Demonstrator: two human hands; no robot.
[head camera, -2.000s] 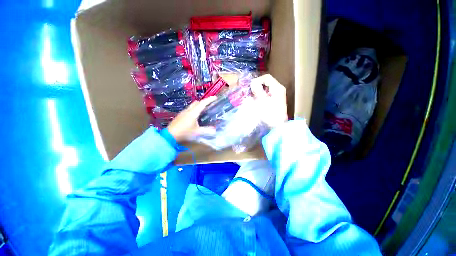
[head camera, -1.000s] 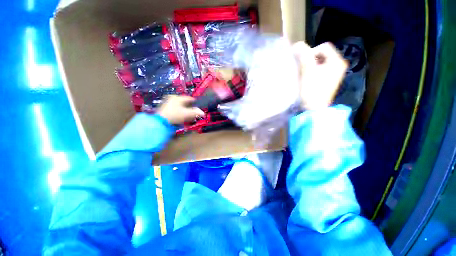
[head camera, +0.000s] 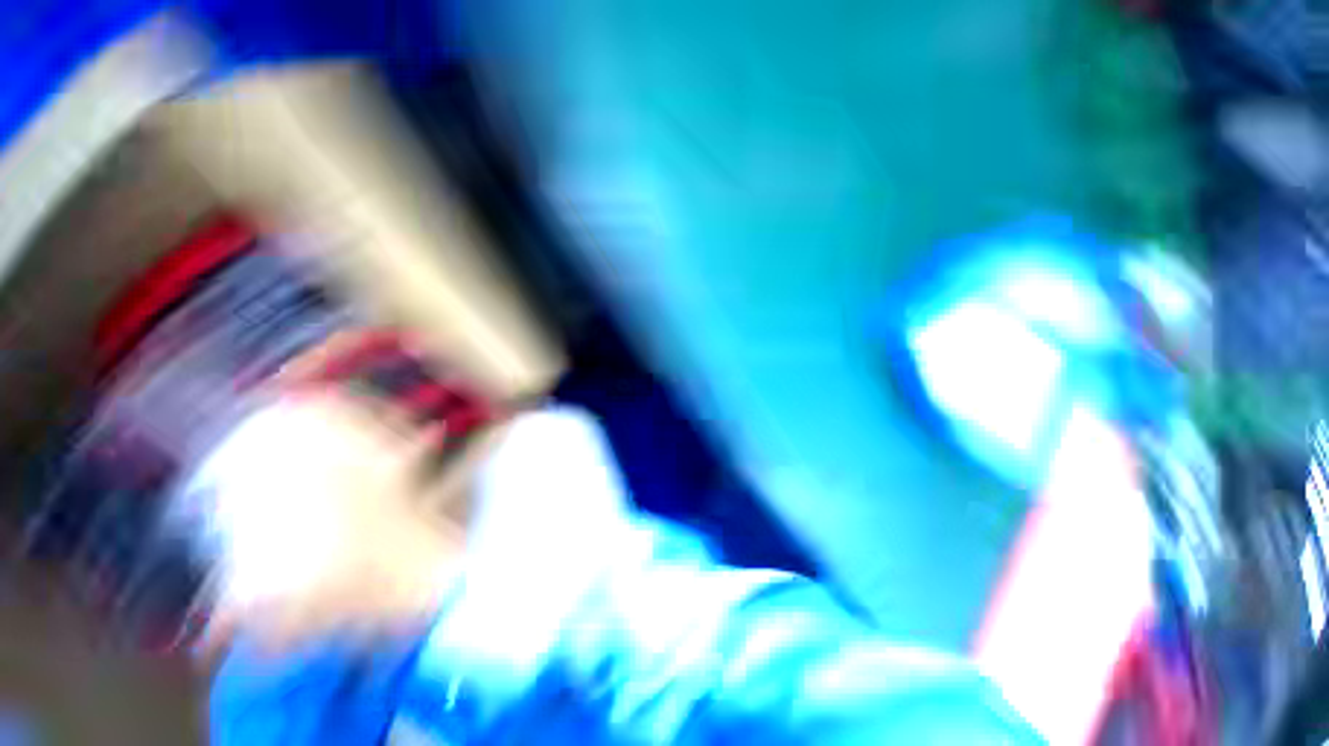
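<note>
The view is strongly blurred. A red-and-black handle shell (head camera: 423, 394) shows at the fingers of my left hand (head camera: 357, 532), which appears to hold it over the carton. My right hand (head camera: 539, 466) is a bright blur close beside it at the carton's right wall; its fingers and anything in them cannot be made out. In the open carton (head camera: 452, 233), blurred bagged shells (head camera: 131, 423) lie at the left, with a long red piece (head camera: 182, 292) above them.
A green bench surface (head camera: 787, 161) runs along the right of the carton, past a dark gap. On it at the right are a blue-rimmed container with bright white contents (head camera: 984, 364) and a white board with red edges (head camera: 1071, 583). Blurred items lie beyond at the far right.
The view has swung right, so the carton now sits at the left and the bench shows. My hands have come close together; the clear bag that was in my right hand cannot be made out.
</note>
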